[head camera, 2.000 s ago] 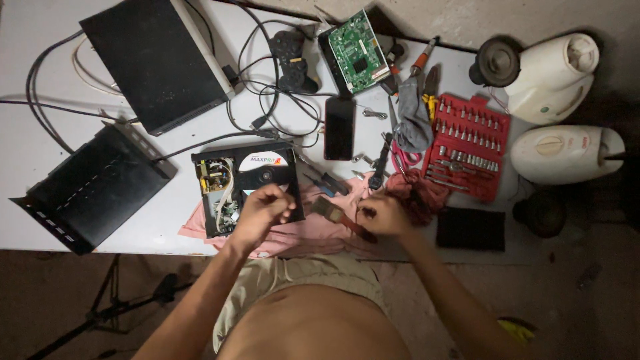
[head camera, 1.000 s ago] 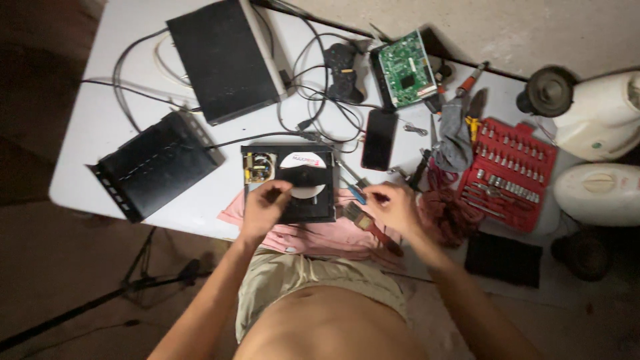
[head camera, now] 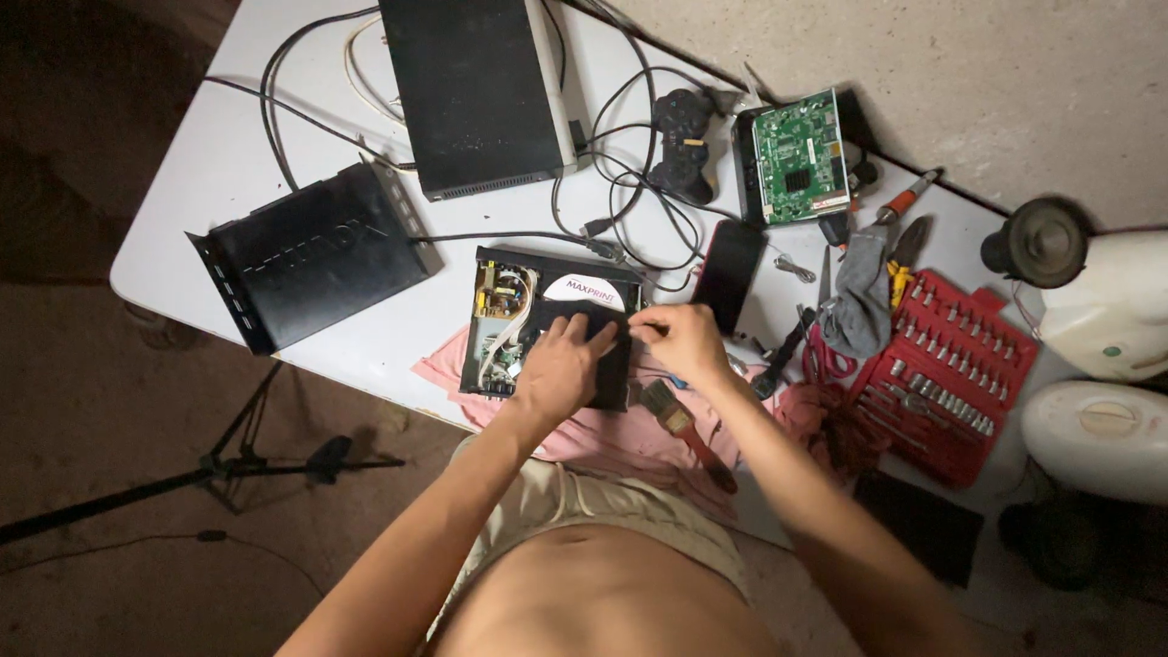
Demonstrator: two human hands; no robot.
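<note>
An opened disc player (head camera: 471,342) lies on a pink cloth (head camera: 598,433), its circuit board and ribbon cable showing on the left side. A white-faced disc (head camera: 584,290) sits in its drive, partly under a black part. My left hand (head camera: 563,365) rests with spread fingers on that black part. At the player's right edge is my right hand (head camera: 680,339), its thumb and fingertips pinched together; whether something small is between them cannot be told. A brush with a red handle (head camera: 693,433) lies on the cloth just below my right hand.
A black metal cover (head camera: 319,255) and a larger black device (head camera: 479,91) lie left and behind. Cables, a game controller (head camera: 683,146), a green circuit board (head camera: 801,160) and a phone (head camera: 730,274) are behind my hands. A red socket set (head camera: 949,374) lies to the right.
My left hand has come down onto the black part over the disc. My right hand has moved to the player's right edge. The view has shifted.
</note>
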